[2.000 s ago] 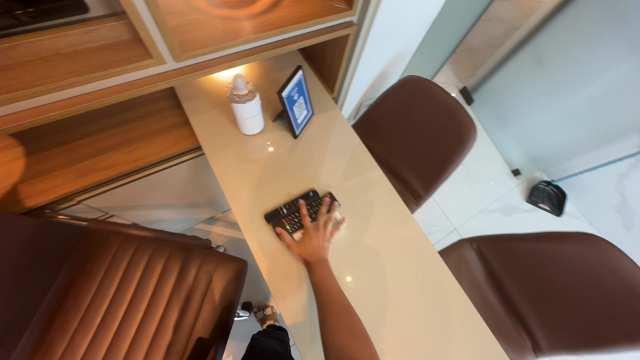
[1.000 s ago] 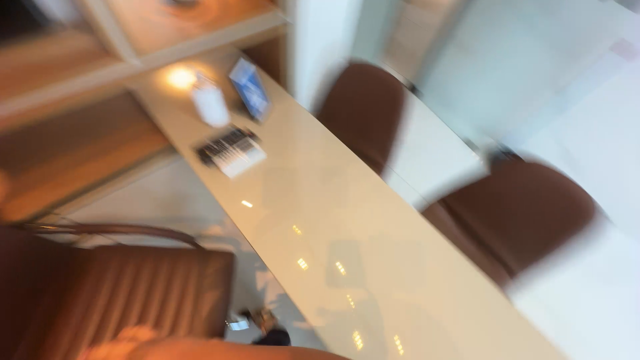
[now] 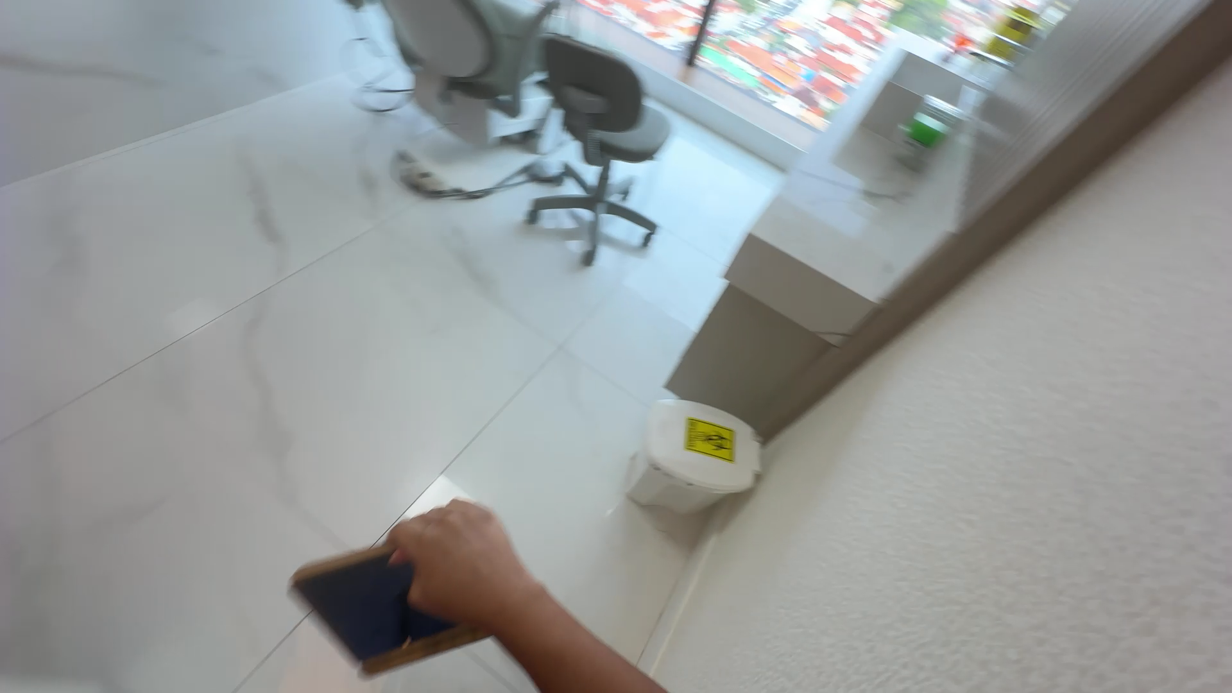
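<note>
My right hand reaches in from the bottom of the view, its fingers closed around a flat dark blue board with wooden edges. The board is tilted and held above the pale floor; its far side is hidden, and the hand covers part of it. What kind of board it is cannot be told. My left hand is out of view.
A white lidded bin with a yellow hazard sticker stands by the textured wall. Farther off are a grey wheeled stool, a dental-type chair, a foot control with a cable and a white counter beside a window.
The view has swung from the long table and brown chairs to a tiled room. The hand that lay on a dark keypad-like object two seconds ago is not seen there now; a hand now holds the board.
</note>
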